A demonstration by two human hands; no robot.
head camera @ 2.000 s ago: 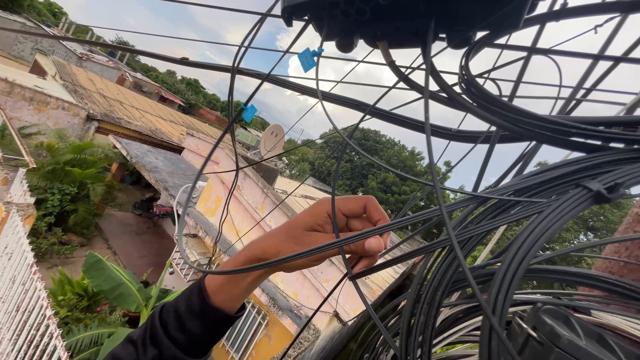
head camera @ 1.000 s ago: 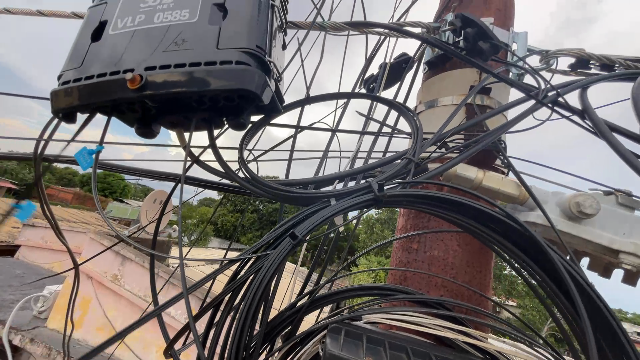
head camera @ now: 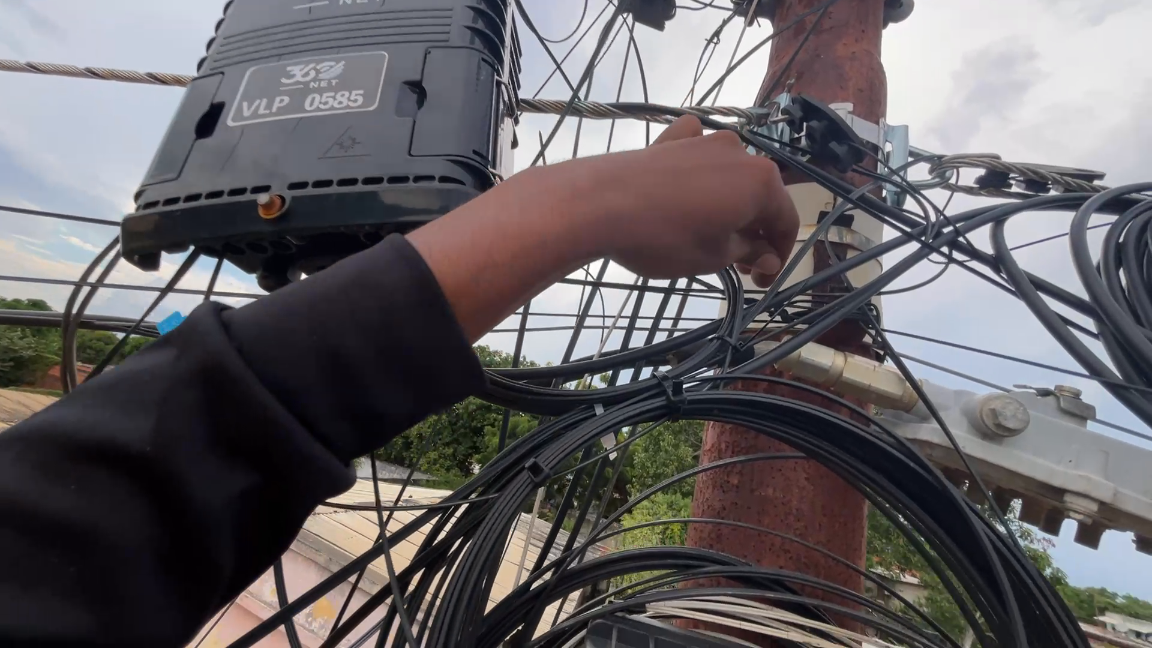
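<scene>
My left hand (head camera: 706, 207) reaches up from the lower left in a black sleeve, its back toward the view. Its fingers are curled beside the thin black cables (head camera: 814, 238) in front of the rusty pole; whether they pinch one is hidden. Left of the hand hangs a black fiber distribution box (head camera: 328, 117) with a label and an orange-brown plug on its lower edge. Below the hand, bundled black cable coils (head camera: 684, 405) are tied together. My right hand is not in view.
A rusty metal pole (head camera: 783, 486) stands behind the cables, with a clamp and a twisted steel strand (head camera: 612, 109) at its upper part. A grey metal fitting (head camera: 1035, 432) juts out at right, below more coiled cable (head camera: 1116, 261). Roofs and trees lie below.
The view has swung strongly toward the box and pole. My left hand, at the hanging cables two seconds ago and out of view one second ago, is now up beside the pole.
</scene>
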